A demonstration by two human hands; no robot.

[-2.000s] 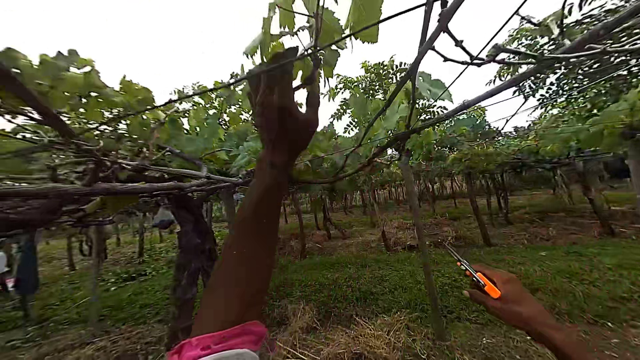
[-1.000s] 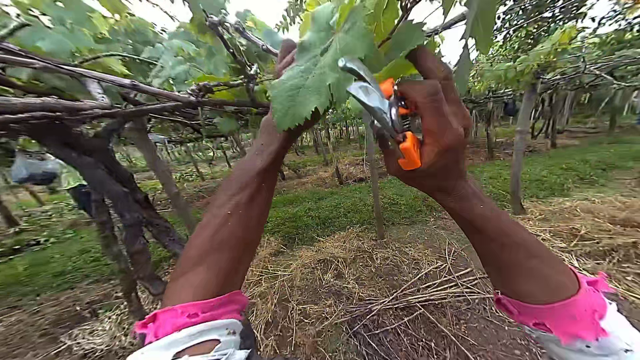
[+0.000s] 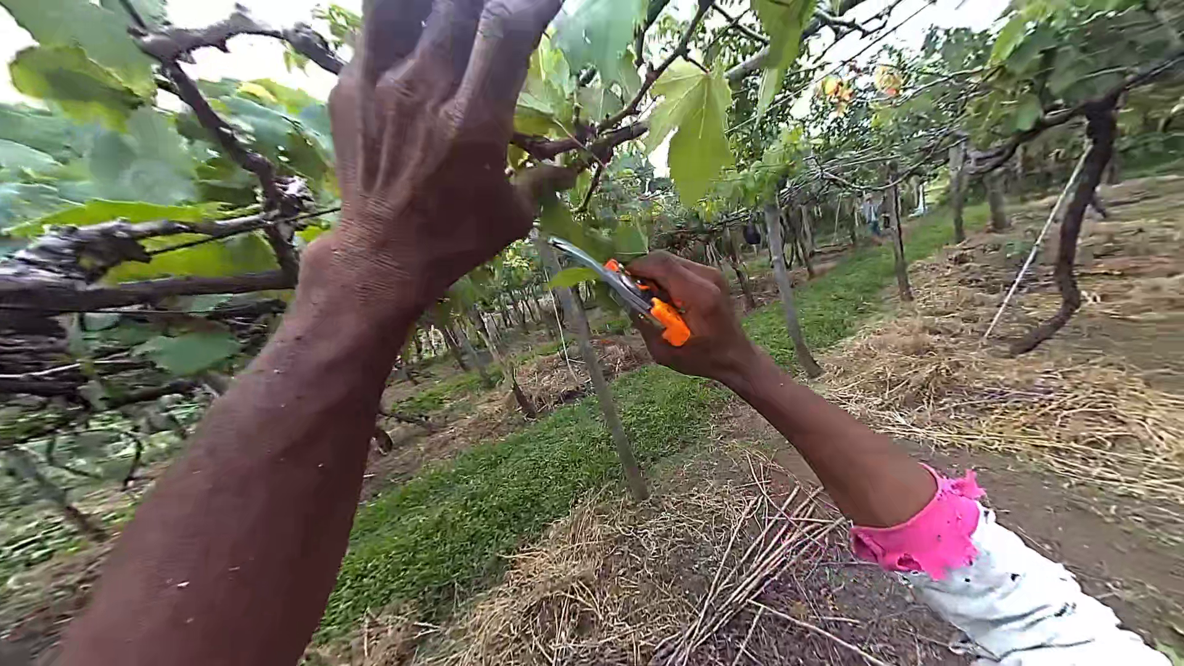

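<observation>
My left hand (image 3: 425, 139) is raised large at the upper middle, among the grapevine canes and leaves; its fingertips run out of view at the top, so what it holds cannot be made out. Its thumb lies close to a woody cane (image 3: 610, 139). Lower and to the right, my right hand (image 3: 689, 310) is closed around pruning shears with orange grips (image 3: 668, 319). Their metal blades point up and left, beside small green leaves below that cane. A yellow-green vine leaf (image 3: 698, 129) hangs above my right hand.
Thick vine branches (image 3: 139, 287) cross at the left. A thin post (image 3: 597, 388) stands beyond my hands, and a dark vine trunk (image 3: 1078, 222) at the right. Cut canes (image 3: 758, 564) and straw lie on the ground beside a green grass strip (image 3: 481, 499).
The shears were low at the right two seconds ago, then up beside a large leaf; now they are below the cane. The view has turned.
</observation>
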